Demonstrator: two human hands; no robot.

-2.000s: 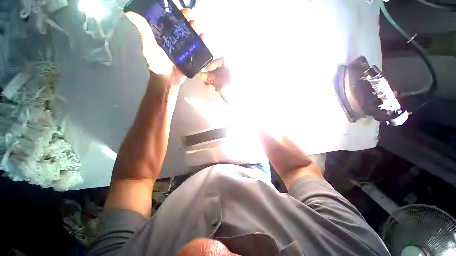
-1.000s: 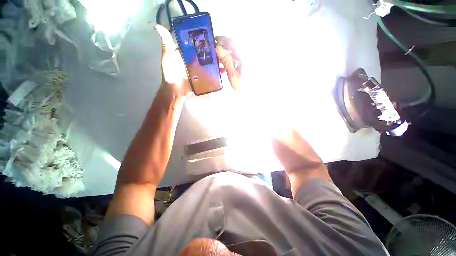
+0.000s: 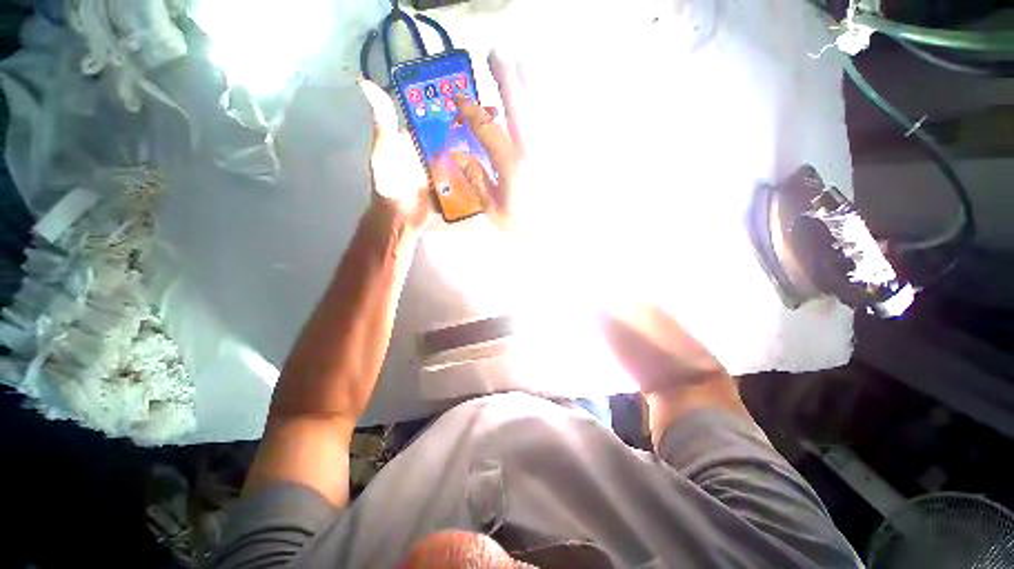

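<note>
A smartphone point(image 3: 437, 145) with a lit blue-and-orange screen and a row of icons lies in my left hand point(image 3: 395, 156), above the white table point(image 3: 256, 256). My left palm and thumb are along its left side. My right hand point(image 3: 493, 150) is at the phone's right side, with fingers over the screen. It looks empty, with its fingers apart. Glare washes out part of it and most of my right forearm.
A dark steam iron point(image 3: 828, 245) stands at the table's right end, with a hose behind. Whitish cut pieces point(image 3: 95, 333) are heaped at the left. Dark shears' handles point(image 3: 403, 39) are beyond the phone. A dark bar point(image 3: 467, 335) is at the near edge. A fan point(image 3: 945, 539) is at lower right.
The phone has moved right and nearer in my left hand. Its screen has gone from a dark picture to an icon page. My right fingers are now over the screen.
</note>
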